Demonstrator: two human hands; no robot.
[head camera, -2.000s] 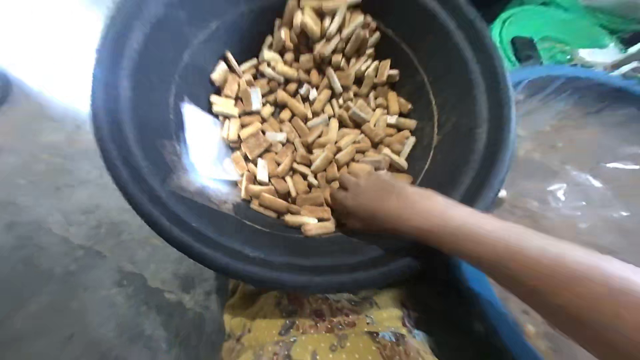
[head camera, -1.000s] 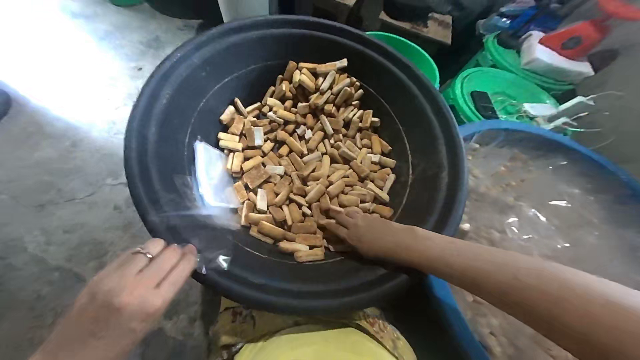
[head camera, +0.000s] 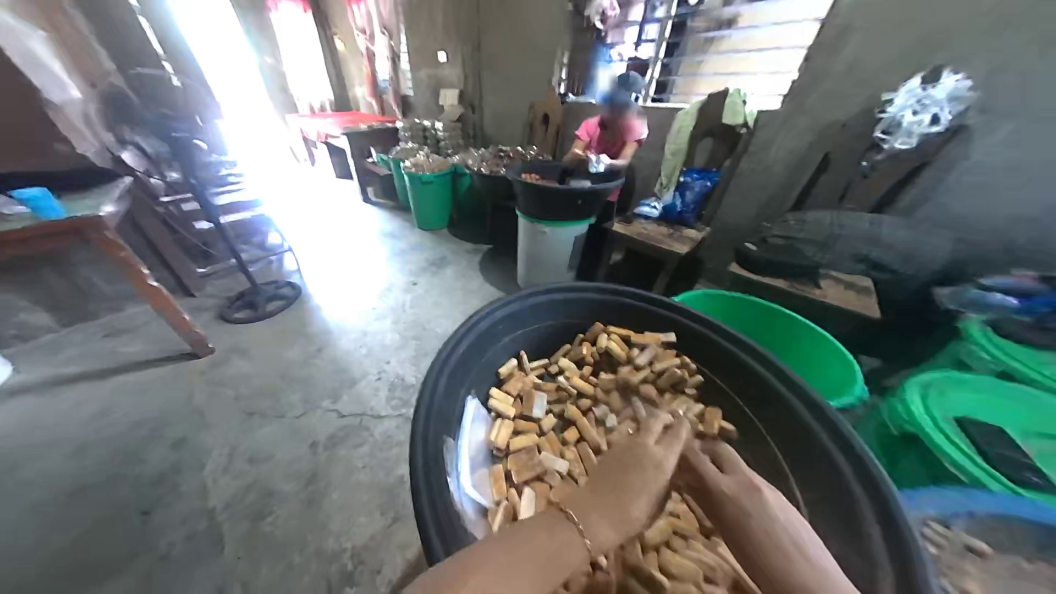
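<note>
A wide black plastic basin (head camera: 445, 346) holds a heap of small brown, stick-like baked pieces (head camera: 569, 412). My left hand (head camera: 635, 474), with a bracelet at the wrist, lies over the middle of the heap. Close beside it, on the right, my right hand (head camera: 726, 487) reaches into the pieces. The fingertips of both hands are blurred and partly hidden, so whether they grip any pieces cannot be told. Clear plastic bags (head camera: 472, 458) rest against the basin's left inner wall.
Behind the basin stands a green tub (head camera: 767, 338). Green lids (head camera: 982, 412), one with a dark phone-like object (head camera: 1002, 452), and a blue-rimmed tub (head camera: 973, 503) are at right. A person (head camera: 610, 136) works at another black basin (head camera: 561, 198) farther back. A pedestal fan (head camera: 260, 301) stands left.
My left hand has come from outside the basin's left rim onto the heap, next to my right hand. The view has tilted up to the room.
</note>
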